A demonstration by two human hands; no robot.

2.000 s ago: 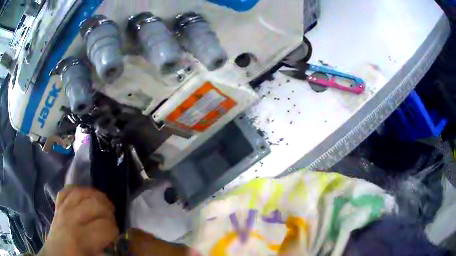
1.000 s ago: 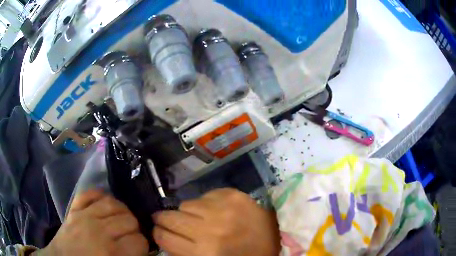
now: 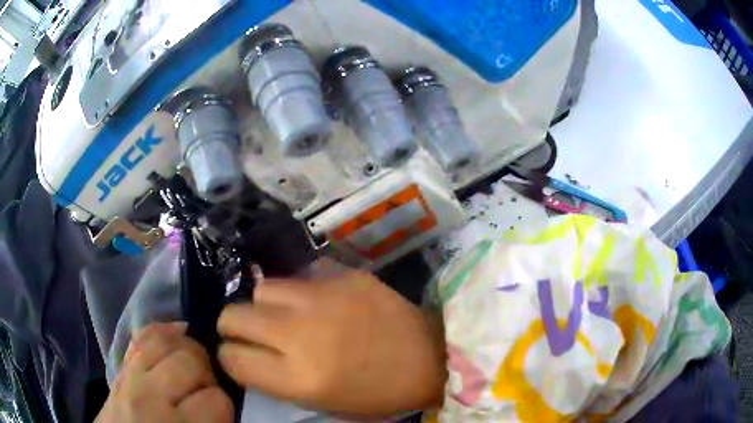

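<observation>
Grey fabric (image 3: 132, 301) and a darker black band (image 3: 198, 289) run from the needle area (image 3: 186, 227) of the white overlock machine (image 3: 107, 149) toward me. My left hand (image 3: 169, 376) is closed on the grey fabric at its edge with the band, low in the view. My right hand (image 3: 318, 339) is at the black band just below the presser foot area, its fingertips on the fabric. The fingertips of both hands are partly hidden by the fabric and the hands themselves.
Tension knobs (image 3: 289, 91) stand above the orange warning label (image 3: 384, 223). Snips with pink and blue handles (image 3: 586, 202) lie on the white table (image 3: 652, 107), partly behind my patterned sleeve (image 3: 537, 330). Dark garments (image 3: 37, 273) hang at left. A blue crate (image 3: 726, 45) shows at upper right.
My right hand has come in from below and moved up along the band toward the needle area. My patterned sleeve has risen and now partly covers the snips. The camera view has shifted.
</observation>
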